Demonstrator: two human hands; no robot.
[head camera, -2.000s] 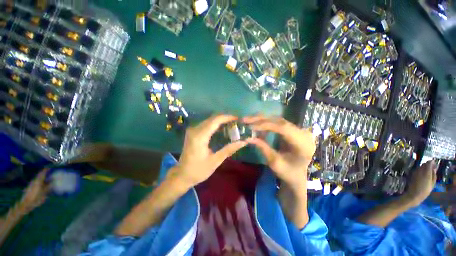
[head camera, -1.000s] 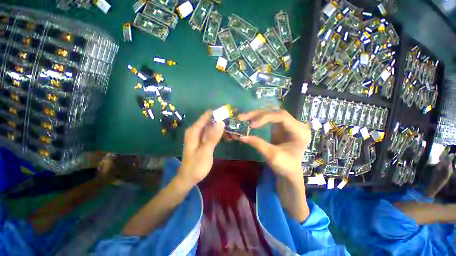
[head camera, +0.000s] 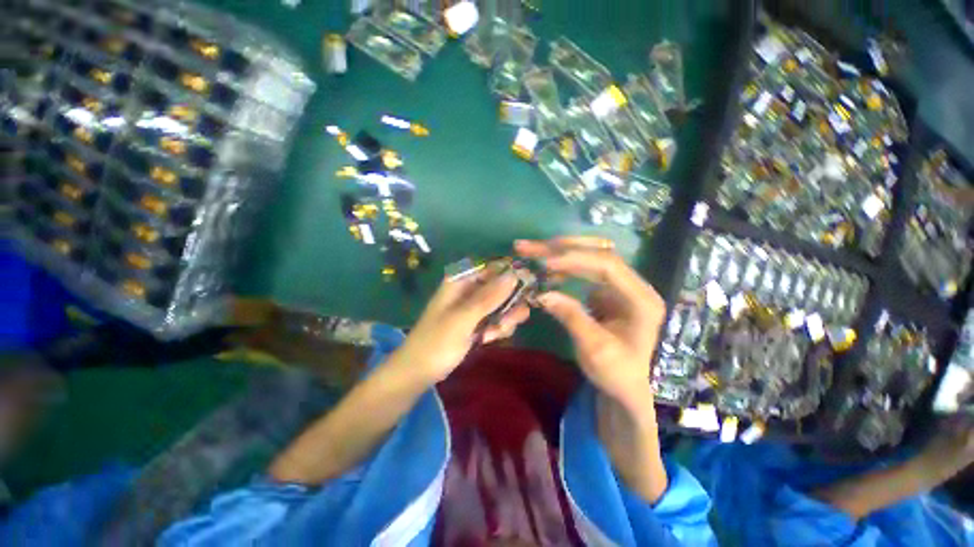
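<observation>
My left hand (head camera: 454, 326) holds a small frame assembly (head camera: 520, 286) above the near edge of the green mat. The frame is tilted and mostly hidden by the fingers, and a white tab (head camera: 466, 269) sticks out beyond the left fingers. My right hand (head camera: 609, 315) has its fingertips and thumb at the frame's right end. Whether a smaller part is between the right fingertips is too blurred to tell. A small pile of black flex-tail modules (head camera: 382, 184) with gold-orange tails lies on the mat beyond my left hand.
A clear blister tray (head camera: 230, 176) of modules is at left. Loose frames (head camera: 582, 112) lie on the mat at the far side. A black compartment tray (head camera: 788, 241) full of frames is at right. Another person's forearm (head camera: 892, 478) is at lower right, and blue sleeves show at lower left.
The frame has turned in my hands; its bright white tab, facing up before, now shows as a thin strip. My left fingers now cover more of it. The whole view has shifted slightly.
</observation>
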